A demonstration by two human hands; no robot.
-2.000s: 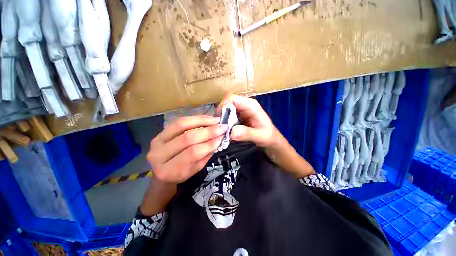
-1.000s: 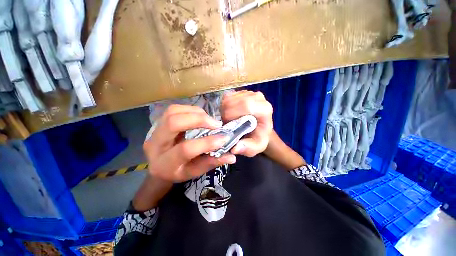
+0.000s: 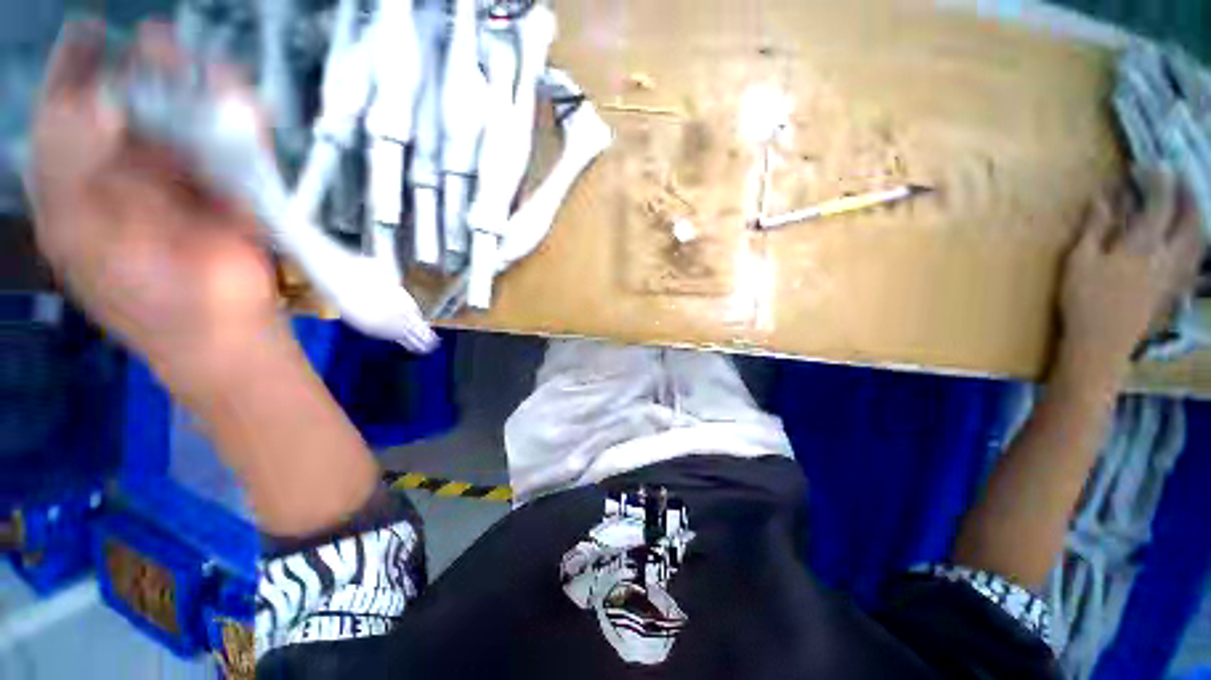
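Observation:
My left hand [image 3: 160, 239] is blurred at the upper left, closed round a white leg piece [image 3: 325, 266]. The piece slants down to the right, its narrow end over the bench's front edge; its other end is blurred and partly hidden by the hand. My right hand [image 3: 1129, 272] is at the right end of the bench, on or beside white legs laid there [image 3: 1169, 120]. Its fingertips blur into them, so a grip cannot be told. More white legs [image 3: 388, 126] lie heaped on the left of the bench.
A slim pale-yellow tool [image 3: 843, 207] with a dark tip and a small white lump [image 3: 684, 230] lie on the tan bench [image 3: 877, 299]. Blue crates stand below, one with brown pieces [image 3: 140, 585] at the lower left. White legs [image 3: 1109, 531] show under the right forearm. Light cloth [image 3: 644, 412] covers the lap.
My hands have parted from in front of the body. The left has moved to the upper left with a leg piece, the right to the legs at the right. The view takes in more bench.

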